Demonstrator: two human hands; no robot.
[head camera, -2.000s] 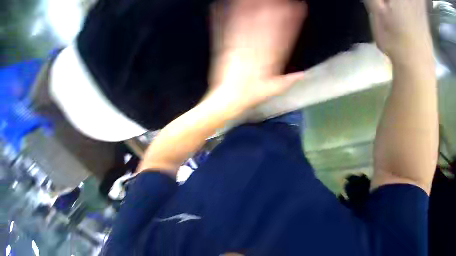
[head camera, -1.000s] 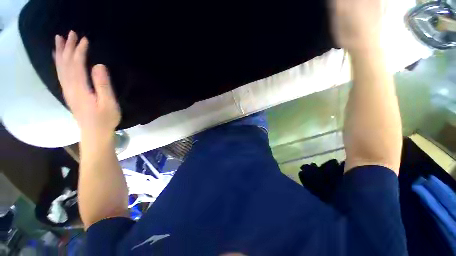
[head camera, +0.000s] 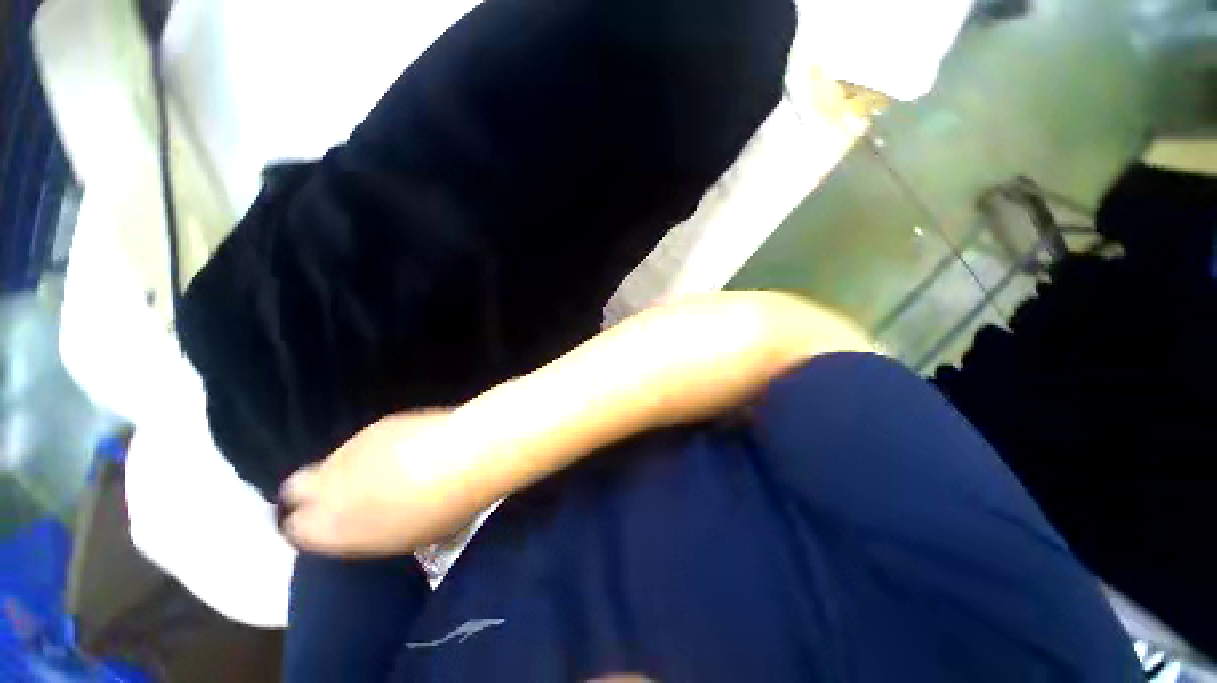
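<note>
The black garment (head camera: 507, 187) lies over the white padded ironing table (head camera: 200, 560), running from the top centre down to the lower left, with soft folds in its left part. My right arm reaches across my body. My right hand (head camera: 367, 494) is at the garment's near left corner, slightly blurred, with its fingers curled on the black cloth edge. My left hand is not in view; only a navy sleeve shows below my right hand. The iron is not in view.
A dark cord (head camera: 167, 187) runs down over pale cloth at the upper left. A blue item (head camera: 34, 600) is at the lower left edge. Black cloth (head camera: 1108, 387) is piled at the right. A thin metal frame (head camera: 1028, 227) stands on the green floor.
The view has turned, and the iron has left it at the right. The garment now lies diagonally and narrower. My right hand has moved to its near left corner; my left hand has gone from sight.
</note>
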